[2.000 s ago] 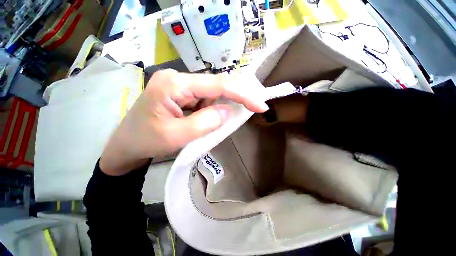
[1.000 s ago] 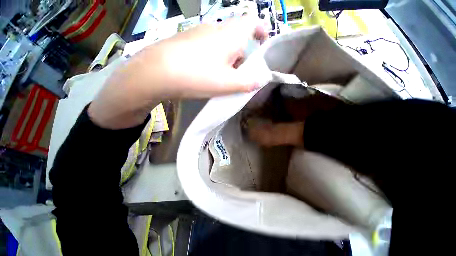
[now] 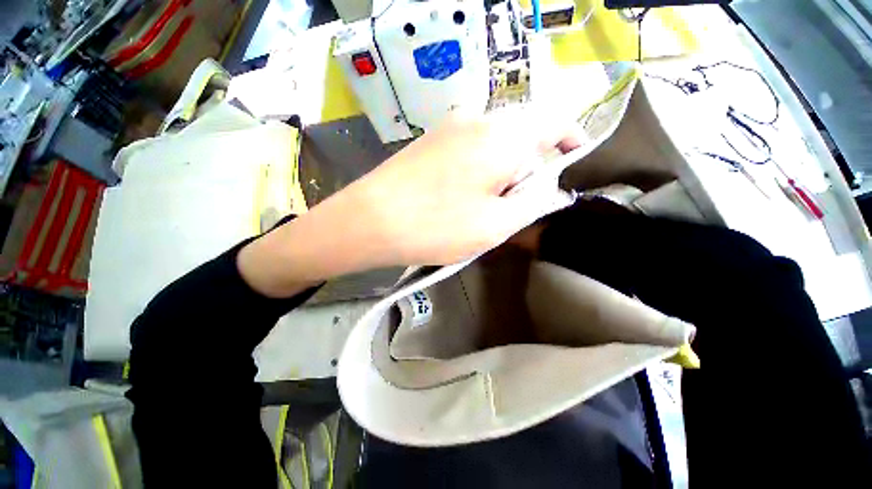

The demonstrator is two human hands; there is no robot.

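A beige bag body (image 3: pixel 430 416) hangs with its wide mouth facing me, below and in front of the white sewing machine head (image 3: pixel 442 59). My left hand (image 3: pixel 435 196) grips the bag's upper edge from outside, its fingertips over the fabric near the needle area. My right hand is inside the bag; only a little of the wrist (image 3: pixel 524 239) shows beyond the black sleeve, and its fingers are hidden. A white brand label (image 3: pixel 421 308) shows on the taupe lining. Yellow tape (image 3: pixel 686 357) shows at the bag's right corner.
Stacked beige bag pieces (image 3: pixel 191 229) lie left of the machine. More pieces (image 3: pixel 72 435) are at lower left. A red-handled tool (image 3: pixel 805 199) and dark snips or tweezers (image 3: pixel 749 134) lie on the right bench. A blue hose (image 3: pixel 536 14) is beside the head.
My left hand has come down from the machine head onto the bag's upper edge. The bag mouth is narrower and its right corner has moved up and left. The machine head shows again.
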